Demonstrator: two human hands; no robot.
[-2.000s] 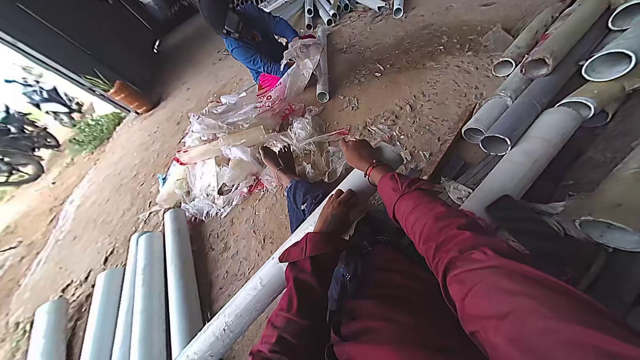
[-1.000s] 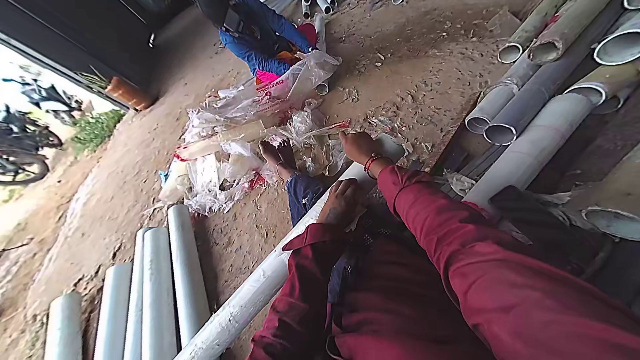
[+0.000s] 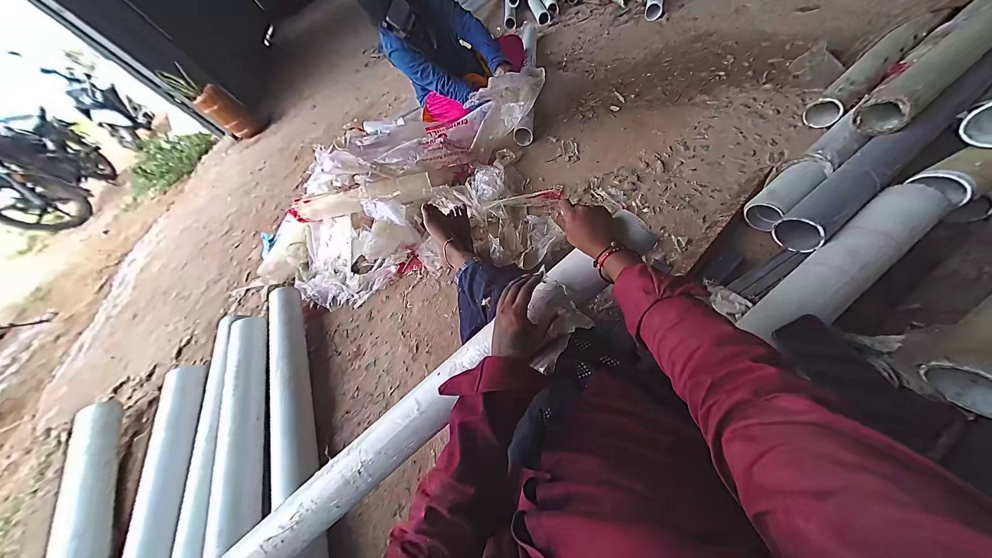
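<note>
A long whitish pipe slants across my lap from bottom left to its far end beside my right hand. My left hand rests on the pipe's upper side, fingers bent over it, beside some loose plastic film. My right hand lies at the pipe's far end, its fingers closed on the end of a plastic strip with a red tip. The strip runs left toward a heap of clear plastic film. My bare foot touches the edge of that heap.
Several pale pipes lie at the lower left. More pipes are stacked at the right. Beyond the heap a person in blue handles film beside another pipe. A plant pot and motorcycles are at the upper left.
The other person's film was lifted and spread out between the two earlier frames, and now hangs farther right of the heap's middle. My hands have stayed in nearly the same places.
</note>
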